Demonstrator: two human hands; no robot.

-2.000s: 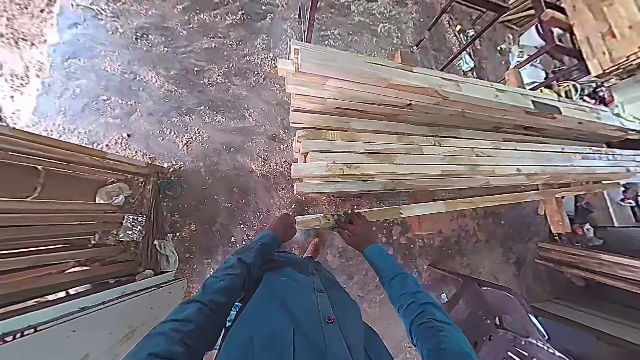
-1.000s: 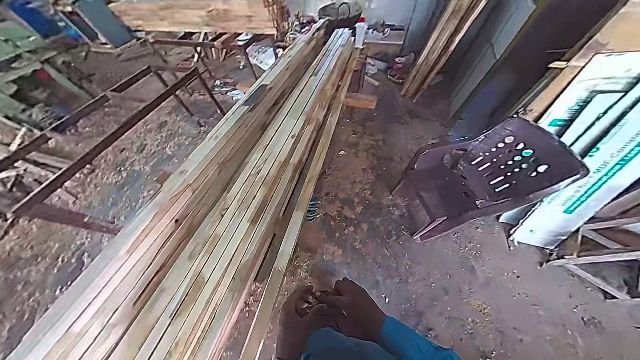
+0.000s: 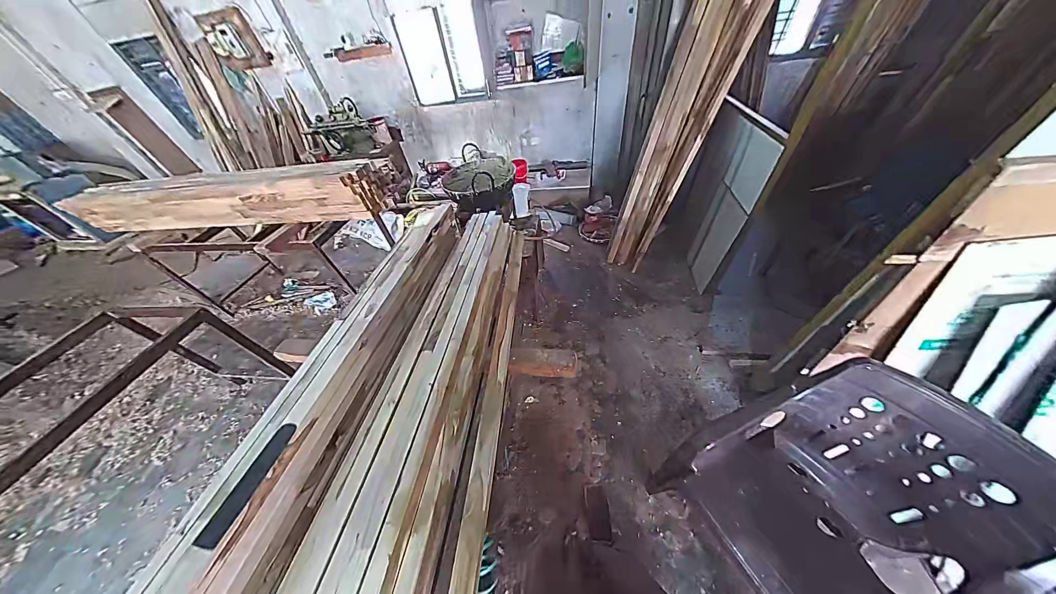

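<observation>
Neither my left hand nor my right hand can be made out; a dark, blurred shape at the bottom edge cannot be identified. Long wooden battens (image 3: pixel 412 371) lie side by side in a stack that runs from the lower left toward the back wall. A black strip (image 3: pixel 245 487) shows on one of the left battens. The outermost right batten (image 3: pixel 488 429) runs along the stack's edge. Low beside its near end, a green coiled thing (image 3: pixel 487 565) shows partly. A short wooden block (image 3: pixel 543 363) sticks out to the right from beneath the stack.
A dark plastic chair (image 3: pixel 866 470) with holes in its back is at the lower right. Metal frames (image 3: pixel 124 379) stand left, thick planks (image 3: pixel 223 198) behind them. A large pan (image 3: pixel 478 181) sits past the stack's far end. Tall boards (image 3: pixel 693 124) lean at the back right.
The view has swung up and along the stack toward the back wall. Both hands were at a batten's end two seconds ago and close together one second ago; now they are not clearly visible.
</observation>
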